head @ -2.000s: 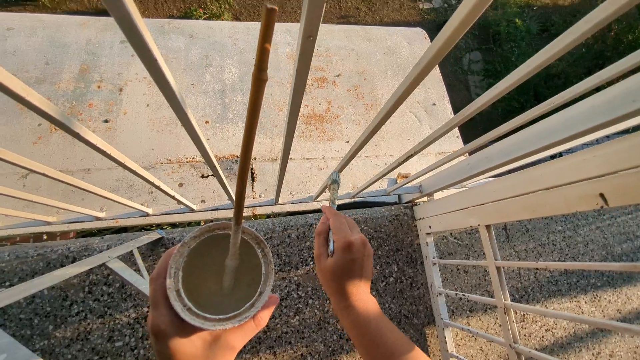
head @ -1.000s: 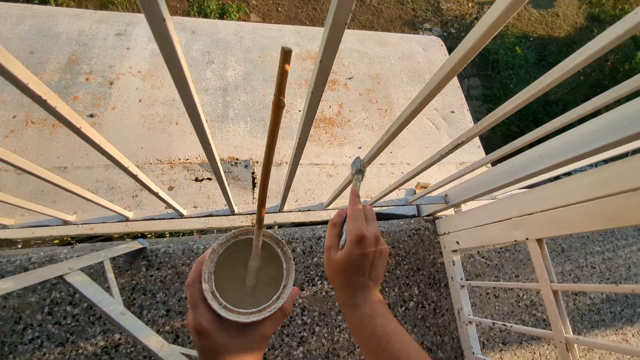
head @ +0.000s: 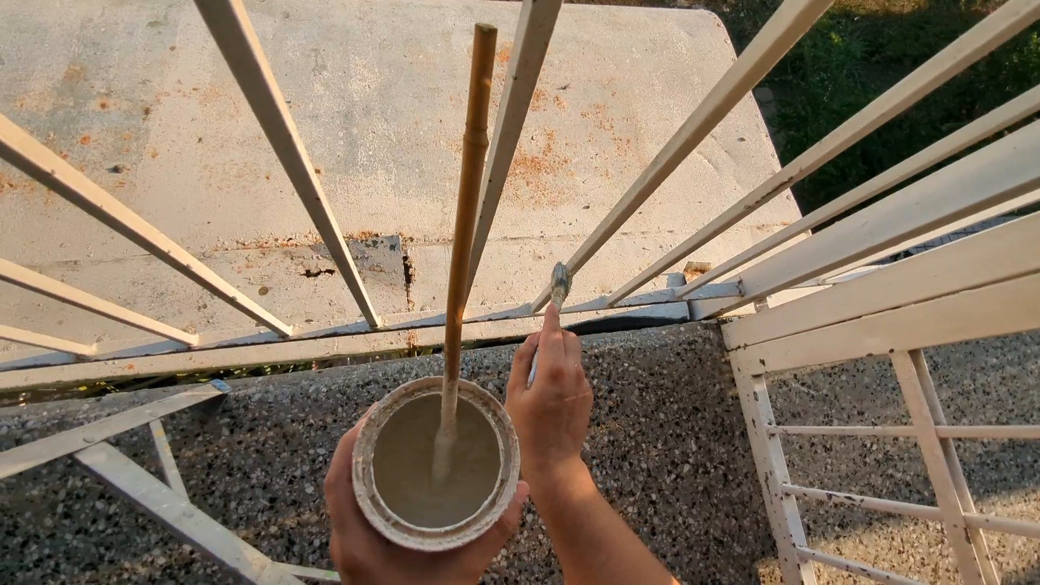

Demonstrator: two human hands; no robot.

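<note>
A round open paint can (head: 435, 463) with grey-beige paint inside is held from below by my left hand (head: 406, 552). A bamboo stick (head: 470, 162) stands in the paint, its lower end coated. To the can's right, my right hand (head: 556, 398) grips a paintbrush (head: 560, 284) by the handle, index finger stretched along it. The bristles, covered in paint, are at the lower part of a metal railing bar (head: 650, 179), just above the bottom rail (head: 422, 318); whether they touch the bar is hard to tell.
More railing bars fan out to both sides. A rusty, pale sheet surface (head: 349, 162) lies beyond them. Below is a speckled terrazzo ledge (head: 666, 431). A metal frame (head: 162, 496) stands at lower left, a white barred gate or panel (head: 894, 325) at right. Greenery shows at upper right.
The can in my left hand has come nearer to my right hand since one second ago. The brush remains near the foot of the same bar. The view has shifted slightly.
</note>
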